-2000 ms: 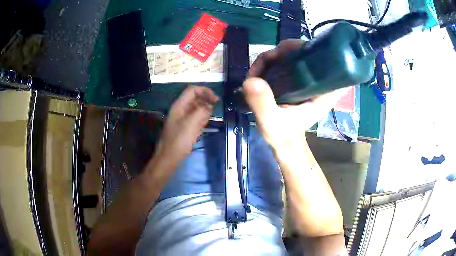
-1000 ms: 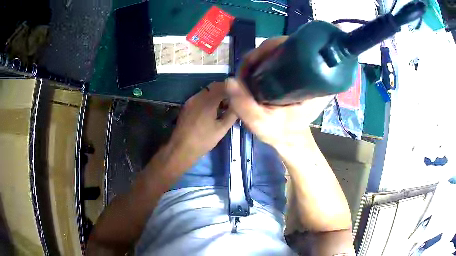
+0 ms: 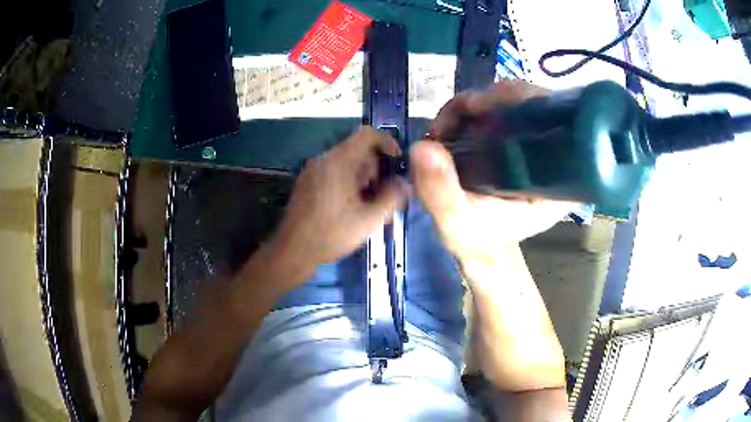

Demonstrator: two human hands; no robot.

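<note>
The long narrow black housing [image 3: 385, 288] lies lengthwise from the green bench top over its edge onto the wearer's lap. My right hand [image 3: 486, 194] is closed around the thick dark green electric screwdriver [image 3: 568, 144], held sideways just right of the housing, its cord end pointing right. Its tip is hidden or too dark to make out. My left hand [image 3: 338, 198] is over the housing near the bench edge, fingers bent at its middle part and slightly blurred. Whether the fingers hold something small cannot be seen.
A red card [image 3: 331, 41] and a white strip with tan squares [image 3: 284, 86] lie on the green bench top [image 3: 272, 136]. A flat black rectangle [image 3: 202, 74] is at left, a second black strip [image 3: 478, 49] at the back. A black cord [image 3: 601, 56] loops at right. Cardboard-lined shelving [image 3: 86, 247] stands at left.
My left hand has moved in from the left onto the housing. The screwdriver has gone from tilted up to nearly level, slightly right and lower. The view has shifted a little.
</note>
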